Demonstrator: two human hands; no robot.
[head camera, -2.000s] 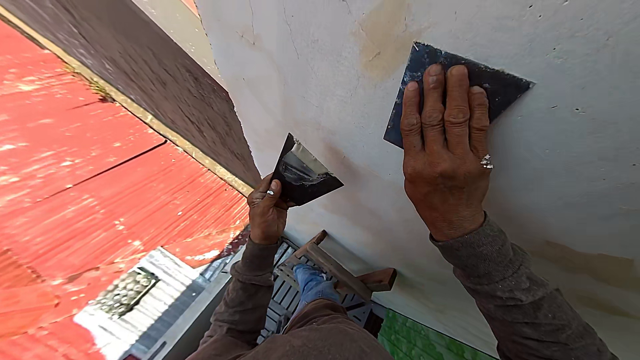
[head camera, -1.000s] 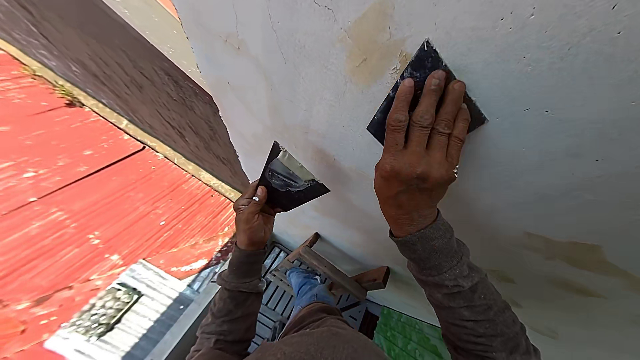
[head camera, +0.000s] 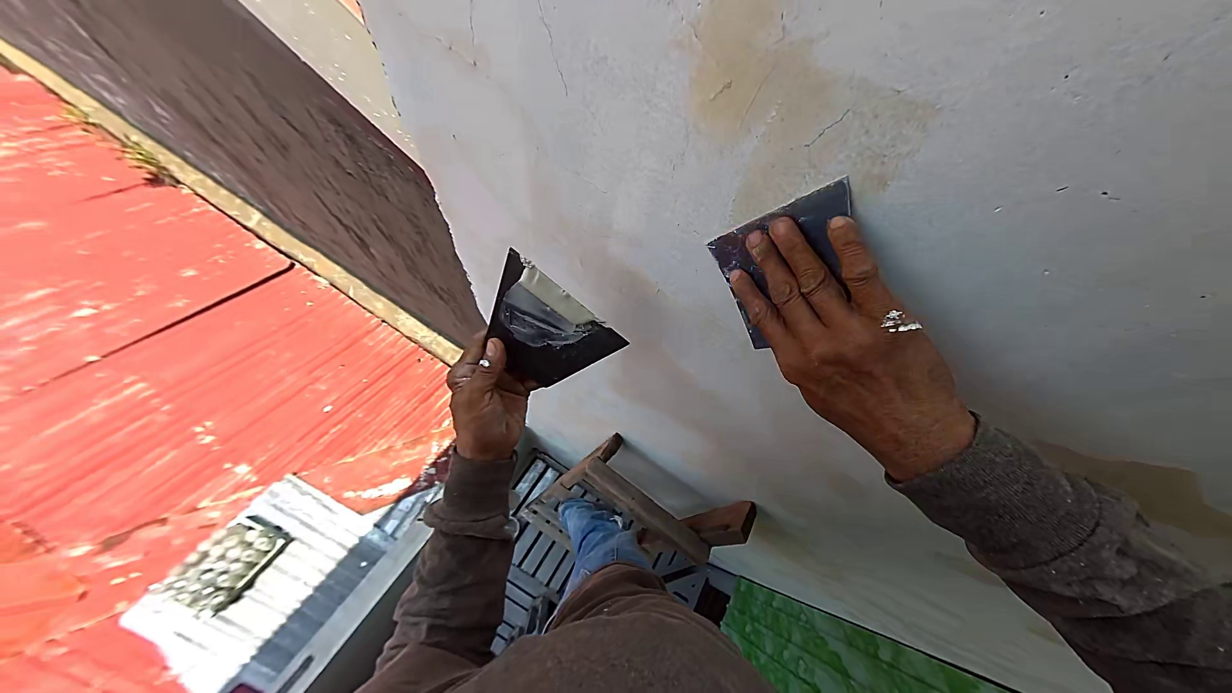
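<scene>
My left hand (head camera: 489, 399) grips a black flat spreader blade (head camera: 553, 361) by its lower left corner; a strip of pale filler paste (head camera: 558, 294) lies along its upper right edge. My right hand (head camera: 847, 337) presses a second dark, square-edged spreader (head camera: 818, 217) against the grey-white plastered wall (head camera: 1011, 260), fingers spread over its face. White paste is smeared near a knuckle of the right hand. Just above the right spreader, the wall has a tan patch (head camera: 741, 77) and fine cracks. The left spreader is held away from the right one, in front of the wall's left part.
Below me are a wooden ladder or trestle top (head camera: 645, 505), my jeans-clad leg (head camera: 597, 539) and grey slats. A red metal roof (head camera: 212, 337) spreads at the left beside a dark wall (head camera: 260, 125). Green sheeting (head camera: 828, 640) lies at the bottom, and a light corrugated sheet (head camera: 318, 549) at lower left.
My right hand has moved down the wall from beside the tan patch to below it, and its spreader has turned. My left hand still holds its paste-bearing spreader.
</scene>
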